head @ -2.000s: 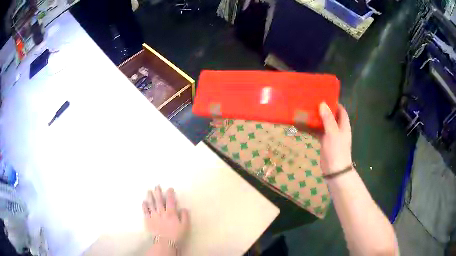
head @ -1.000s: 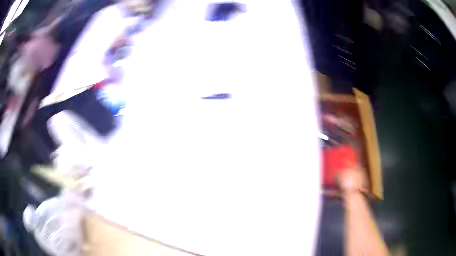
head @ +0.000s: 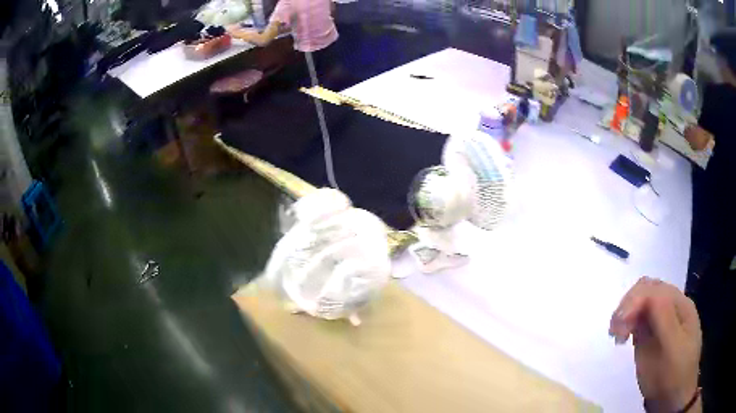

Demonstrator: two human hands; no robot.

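Note:
My right hand (head: 662,335) is at the lower right, above the white table (head: 516,274), with its fingers loosely curled and nothing visible in it. A dark band shows at its wrist. My left hand is not in view. A small dark stick-like tool (head: 610,247) lies on the table beyond my right hand. A dark flat object (head: 629,171) with a thin cord lies further back.
A white fan (head: 480,181) and a white plastic bundle (head: 331,258) stand at the table's near left part. Dark fabric (head: 371,153) lies behind them. Bottles (head: 620,113) stand at the back right. A person in pink (head: 311,24) is at the far left table; another in dark clothing (head: 718,177) is at right.
The view has swung left. My right hand has left the drawer and the red case, and is now over the table. The drawer and red case are out of view.

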